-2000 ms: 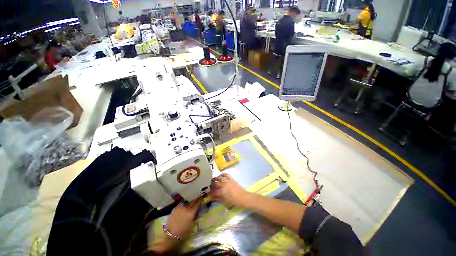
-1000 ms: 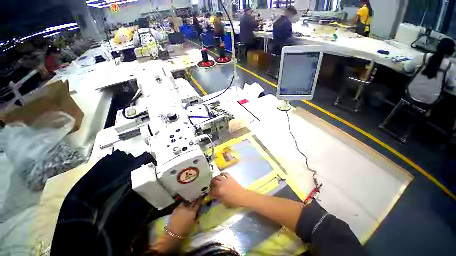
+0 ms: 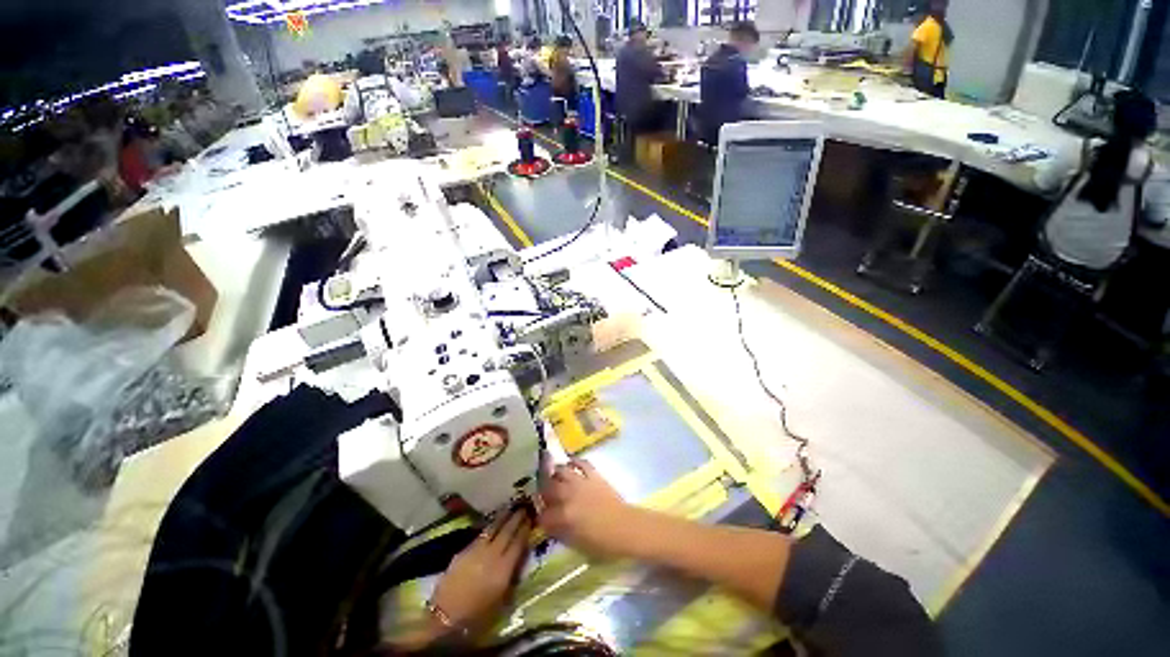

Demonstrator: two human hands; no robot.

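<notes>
The white sewing machine head (image 3: 468, 443) with its round red-and-white emblem stands in front of me. My left hand (image 3: 488, 571) is low at its front, fingertips at the needle area. My right hand (image 3: 580, 508) is bent close beside it, at the head's right lower edge. A black strap (image 3: 430, 552) runs from the left toward my left hand. Its end and the needle are hidden by my fingers and the head, so what my right fingers hold cannot be told. The thick black strap bundle (image 3: 244, 526) hangs left of the machine.
A yellow jig (image 3: 584, 425) lies on the yellow-taped grey bed plate (image 3: 657, 436). Red-and-dark snips (image 3: 797, 501) lie to the right on a cord. The control panel (image 3: 765, 190) stands behind. A clear bag of fittings (image 3: 141, 411) and a cardboard box (image 3: 161, 263) are at left.
My left hand has shifted slightly right and its fingers are more stretched toward the needle area. My right hand has dipped slightly. A black strap now shows left of my left hand.
</notes>
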